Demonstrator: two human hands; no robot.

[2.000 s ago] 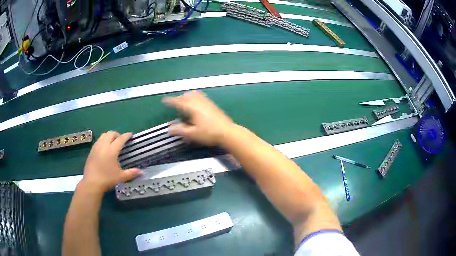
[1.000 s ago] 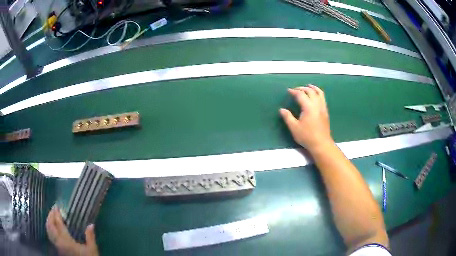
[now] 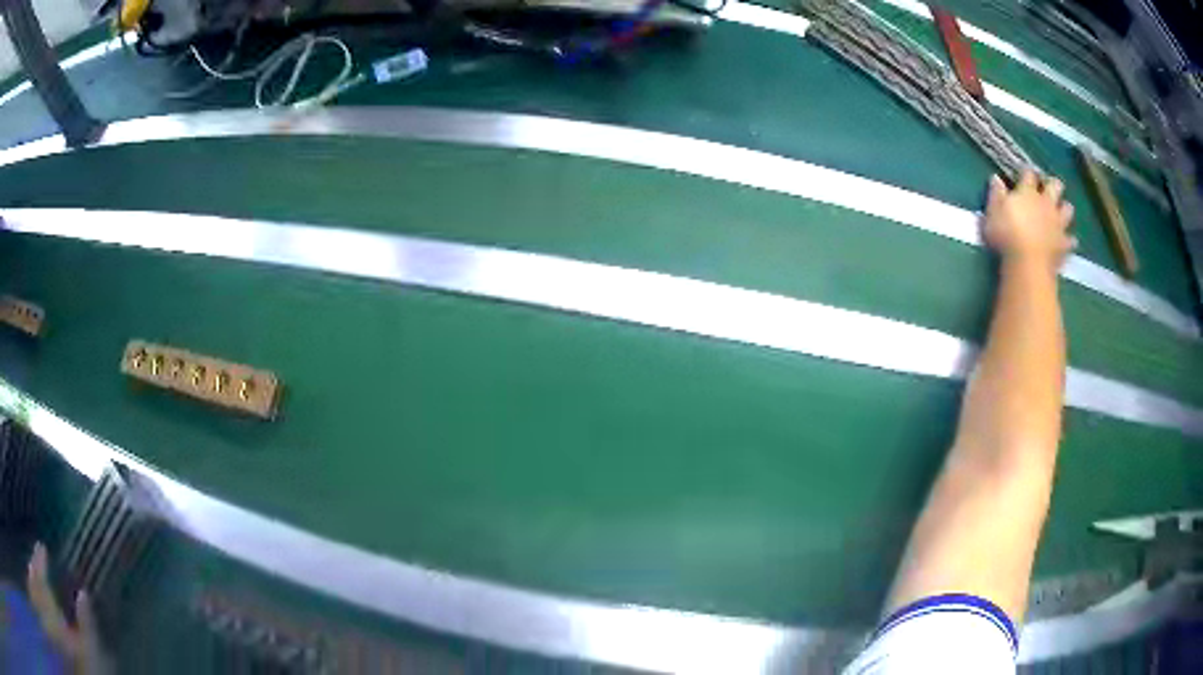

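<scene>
My right hand [image 3: 1032, 218] is stretched far out at the upper right, its fingers at the near end of long grey ribbed bars [image 3: 910, 73]; whether they grip is hidden. My left hand [image 3: 63, 626] is blurred and cut off at the lower left edge. It is close beside stacked fixtures [image 3: 108, 534], dark grey bars side by side; I cannot tell if it holds them. A brass-coloured fixture bar [image 3: 201, 379] with a row of round holes lies on the green mat at the left.
A yellow-brown bar [image 3: 1108, 211] and a red strip [image 3: 958, 53] lie near the grey bars. Another brown block [image 3: 21, 315] is at the left edge. A blurred fixture block [image 3: 264, 626] shows at the bottom. A pale pointed tool [image 3: 1141, 526] is at the right. White cable [image 3: 310, 66] lies at the back.
My right hand has moved from the middle of the mat to the grey bars at the far right. The camera view has turned and shifted; the pale cover plate is out of view.
</scene>
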